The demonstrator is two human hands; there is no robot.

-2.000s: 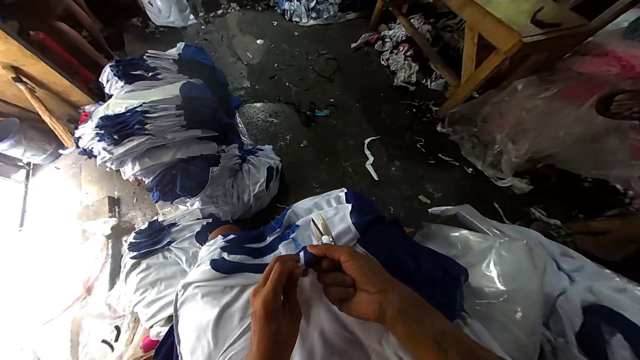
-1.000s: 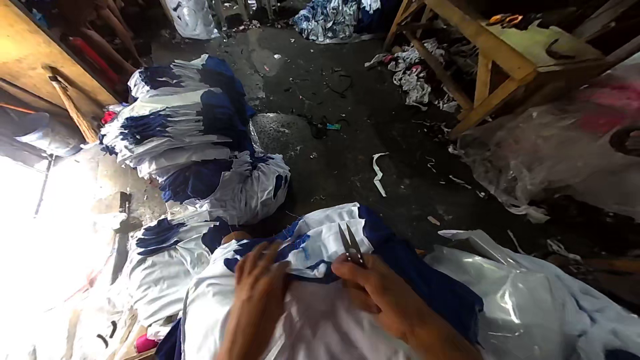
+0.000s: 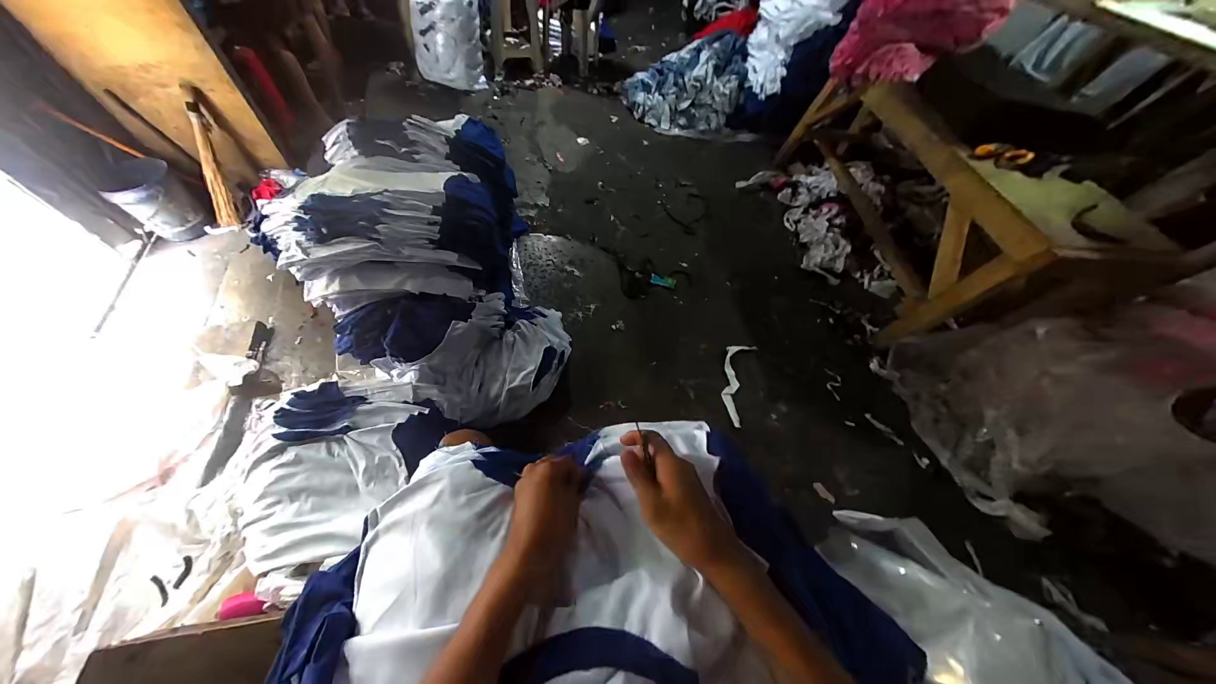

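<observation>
A white and navy fabric garment lies spread over my lap. My left hand is closed on its navy edge near the top, slightly blurred. Just to the right, my right hand holds small metal snips, seen edge-on with the tip pointing up, over the white part of the cloth. Whether the blades are apart cannot be told. Left of my lap lies another white and navy garment pile, and beyond it a tall folded stack of similar garments.
A wooden table with orange-handled scissors stands at right, fabric scraps beneath it. Clear plastic sheeting lies at lower right. A white fabric strip is on the dark floor. A bucket stands at left.
The snips' blades, plainly visible beyond my right hand before, now show only edge-on. My left hand, spread flat on the cloth a second ago, is now closed on it. The view has shifted upward.
</observation>
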